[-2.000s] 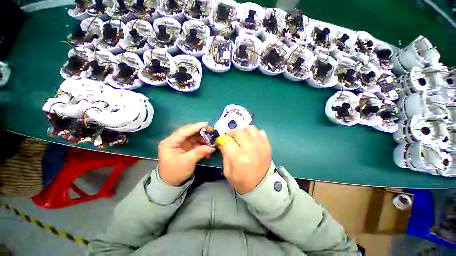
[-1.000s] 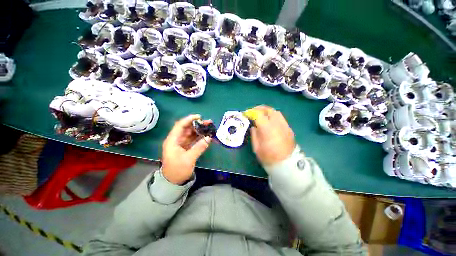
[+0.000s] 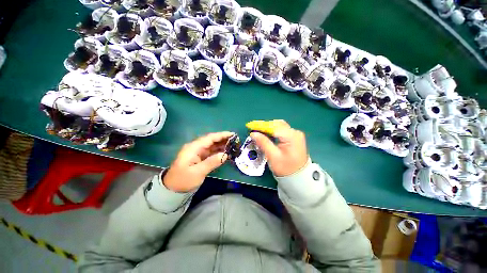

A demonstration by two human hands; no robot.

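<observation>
My left hand [image 3: 196, 162] holds a dark camera module [image 3: 232, 147] with thin wires between thumb and fingers. My right hand [image 3: 284, 149] holds a yellow-handled tool [image 3: 267, 127] across its fingers; the tool's tip cannot be made out. A white housing [image 3: 251, 166] with a dark central hole is just right of the module, at my right thumb and fingertips. Its upper edge is partly hidden by my right hand. Whether the module touches the housing cannot be told.
Filled housings [image 3: 203, 79] stand in rows across the back of the green bench [image 3: 311, 178]. Housings with hanging modules [image 3: 115, 109] are piled at left, stacked housings [image 3: 433, 156] at right. A red stool [image 3: 72, 178] and cardboard box [image 3: 374, 226] are below the bench edge.
The module moved right, close to the housing. The housing moved nearer the bench's front edge. My right hand moved its fingers onto the housing, with the yellow tool still held.
</observation>
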